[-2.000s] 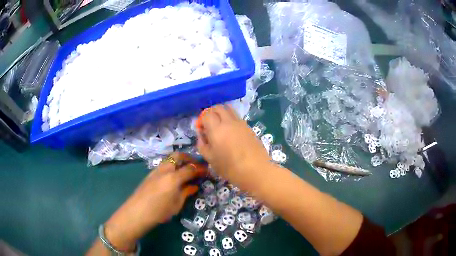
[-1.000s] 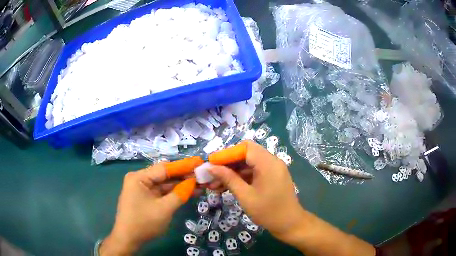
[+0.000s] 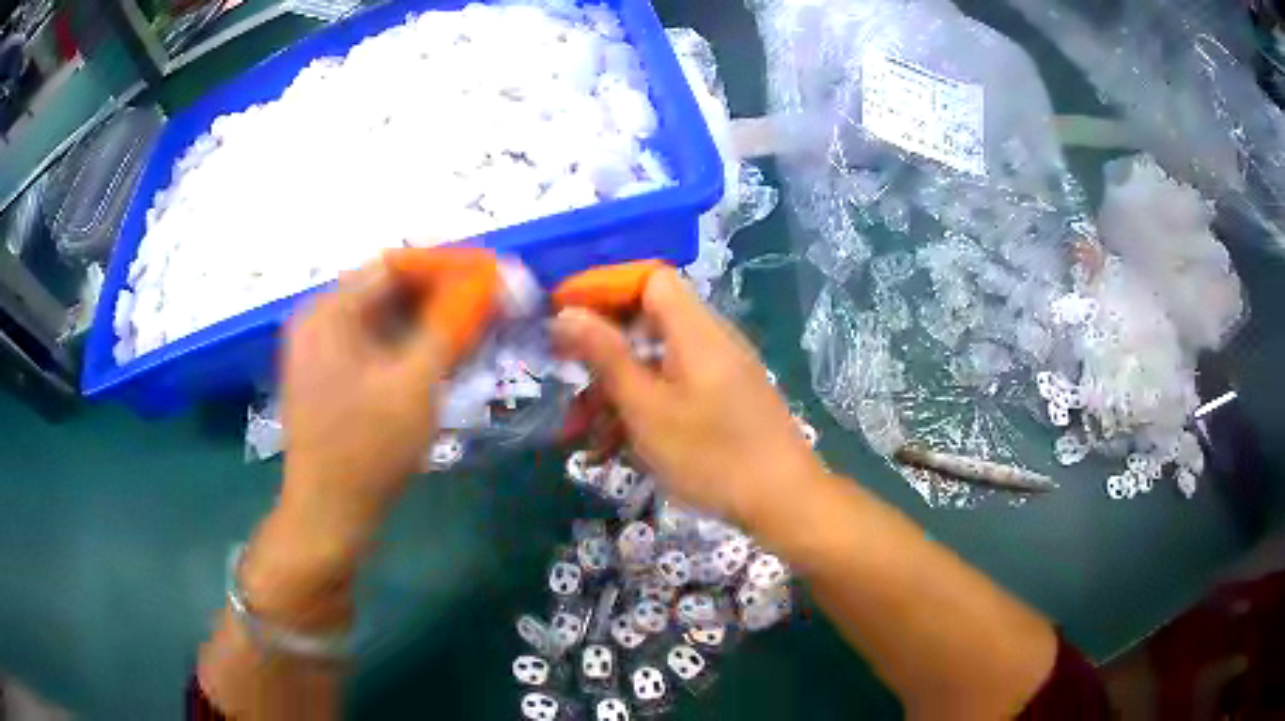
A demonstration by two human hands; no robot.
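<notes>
My left hand [image 3: 374, 366], blurred, is raised at the front edge of the blue plastic bin [image 3: 423, 268]. Its orange finger cots close on a small white piece [image 3: 520, 286], too blurred to tell a bare cap from an assembled piece. My right hand [image 3: 677, 373], with an orange cot on its forefinger, is just right of it; its fingertips are bent together, and whether they hold anything cannot be told. White caps in a clear bag [image 3: 486, 387] lie partly behind my hands. Loose clear inserts with dark holes [image 3: 648, 616] lie in front of me, below my right hand.
The bin is heaped with white pieces. A labelled poly bag [image 3: 923, 268] lies to the right, with a slim pen-like tool [image 3: 975, 469] on its lower edge. A cloudy bunched bag [image 3: 1163, 268] and holed pieces are at far right. Greyish clear trays [image 3: 106, 183] stand left of the bin.
Both hands have moved up from above the insert pile towards the bin's front edge. They have come slightly apart, and the white piece between them now shows at my left fingertips.
</notes>
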